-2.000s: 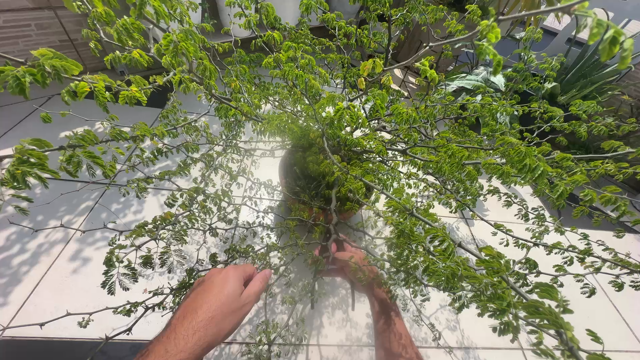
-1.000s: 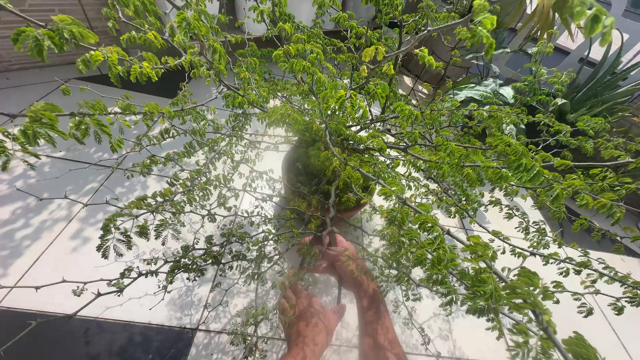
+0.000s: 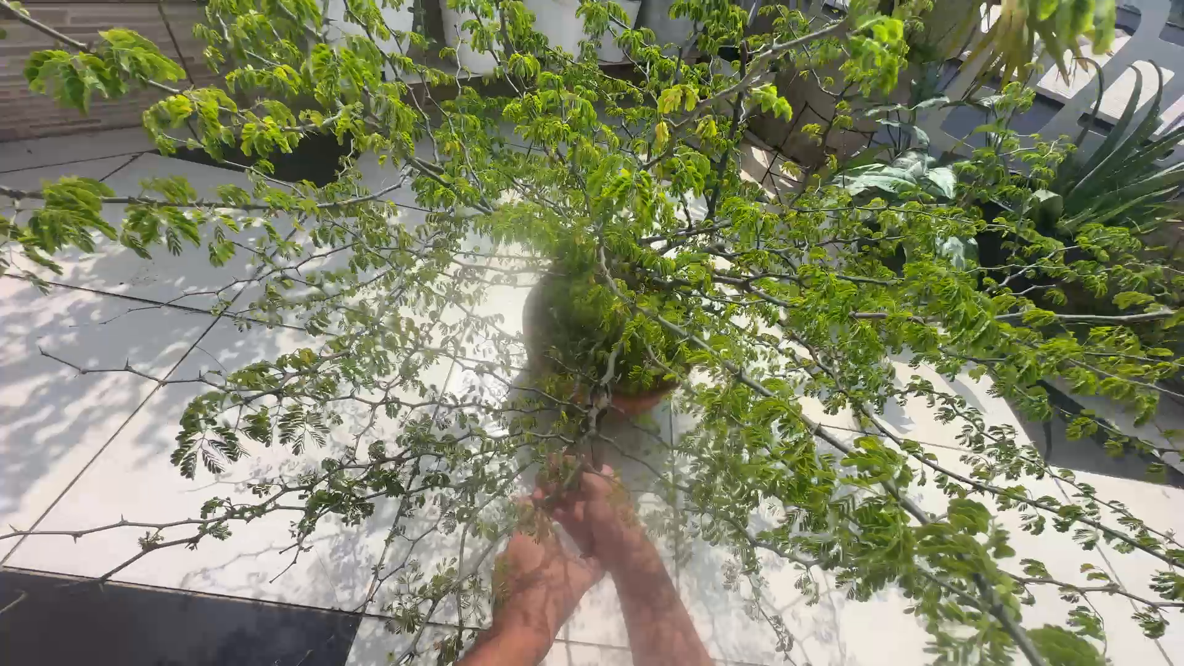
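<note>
A potted shrub with thin woody branches (image 3: pixel 606 370) and small feathery green leaves spreads over most of the view. Its round terracotta-coloured pot (image 3: pixel 638 401) stands on the tiles at the centre, partly hidden by foliage. My right hand (image 3: pixel 597 518) is just below the pot, its fingers curled at a low branch; leaves and blur hide the fingertips. Close against it, on the left and slightly nearer me, is my left hand (image 3: pixel 541 573), with its fingers up among the twigs. Whether it grips a twig cannot be seen.
White floor tiles (image 3: pixel 102 444) with a dark tile (image 3: pixel 166 620) lie around the pot. White planters (image 3: pixel 481 37) line the back, beside a brick-patterned wall (image 3: pixel 83 83). Spiky-leaved plants (image 3: pixel 1124 162) stand at the back right. Branches reach out on all sides.
My left hand, apart from the right two seconds ago, has come right and in beside it. My right hand stays below the pot at the low branches.
</note>
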